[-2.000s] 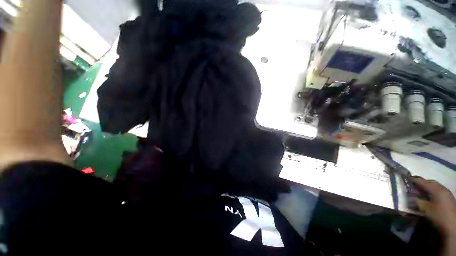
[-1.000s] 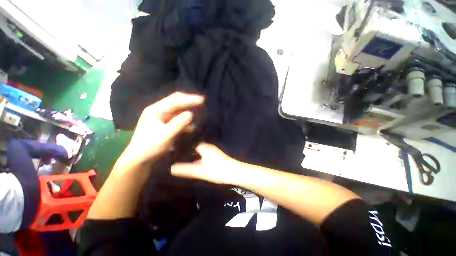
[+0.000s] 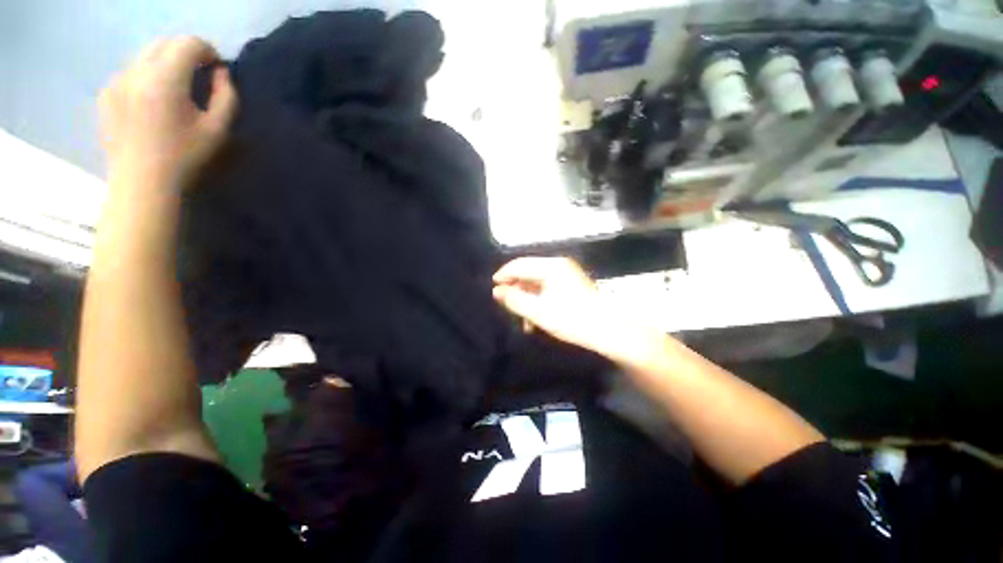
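A black garment [image 3: 341,231] lies crumpled over the table's left part and hangs toward my lap. My left hand [image 3: 176,110] is at its upper left edge, its fingers closed on the black cloth. My right hand [image 3: 555,302] is at its right edge, thumb and fingers pinching the cloth near the table's front. The white overlock machine [image 3: 660,44] stands to the right, with its dark needle area [image 3: 627,148] beyond my right hand. Dark shears [image 3: 852,240] lie on the table right of the machine's front, touched by neither hand.
The white table [image 3: 759,280] has blue stripes and a front edge. Whitish tension dials [image 3: 783,83] line the machine front, beside a red digital display [image 3: 930,84]. A dark object [image 3: 990,225] is at the right rim. Green floor [image 3: 248,423] and a shelf [image 3: 28,385] show at left.
The shears left my right hand and lie on the table. From near each other over the cloth, my hands moved apart to its left and right edges. The view turned right.
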